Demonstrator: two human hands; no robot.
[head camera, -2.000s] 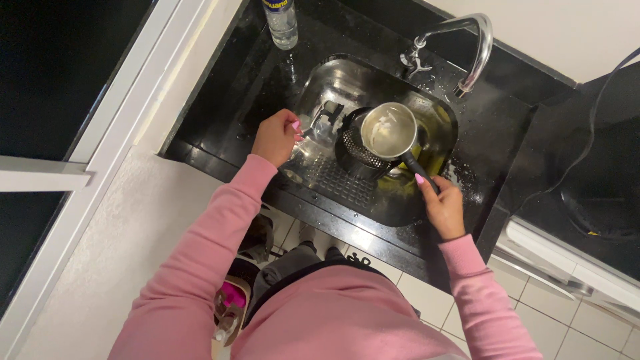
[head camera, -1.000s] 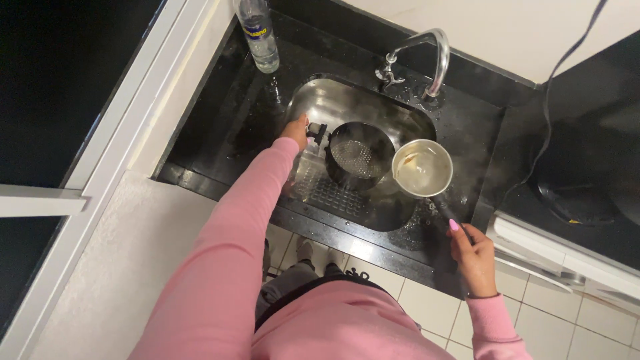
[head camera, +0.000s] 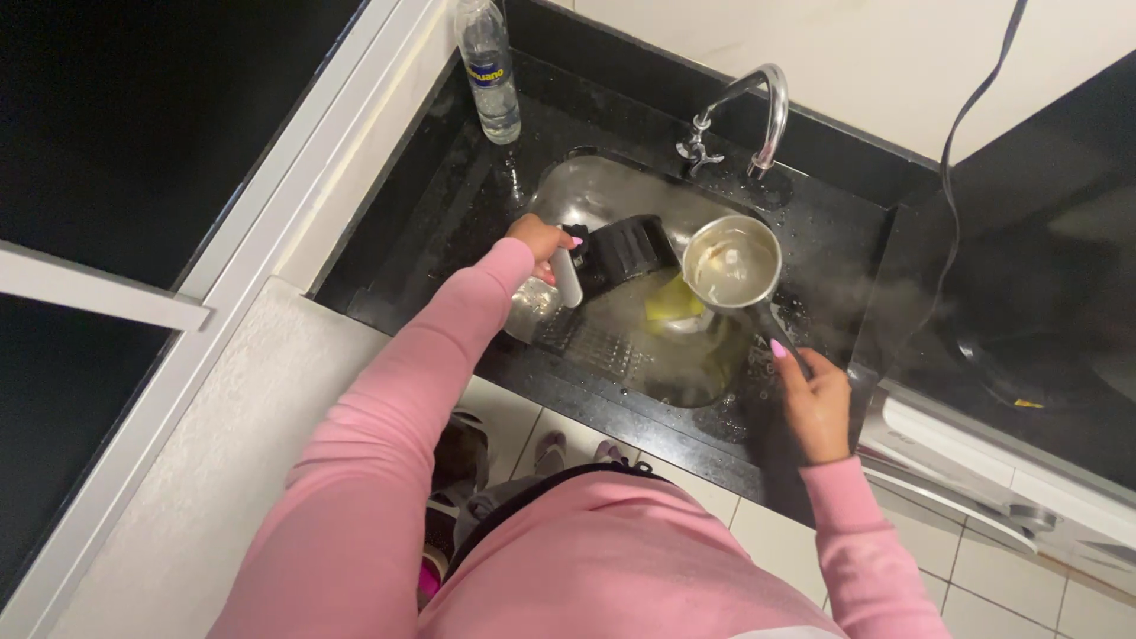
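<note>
My right hand (head camera: 816, 404) grips the dark handle of a small metal saucepan (head camera: 732, 262), which holds cloudy liquid and sits over the right side of the steel sink (head camera: 612, 191). My left hand (head camera: 539, 244) holds a black basket (head camera: 632, 248) by its grey and black handle; the basket is tipped on its side in the sink. Beside it in the basin lies a yellow-green item (head camera: 673, 300), partly hidden by steam. A perforated pattern shows on the basin's floor, and steam rises around the pan.
A chrome faucet (head camera: 772, 115) arches behind the sink. On the wet black countertop (head camera: 586, 390) a clear plastic bottle (head camera: 497, 102) stands at the back left. To the right are a dark cooktop or panel (head camera: 1047, 293) and a hanging cable (head camera: 950, 151).
My left hand, apart from the basket two seconds ago, has taken its handle and tipped the basket. The saucepan, earlier above the basket, has moved right and stays in my right hand.
</note>
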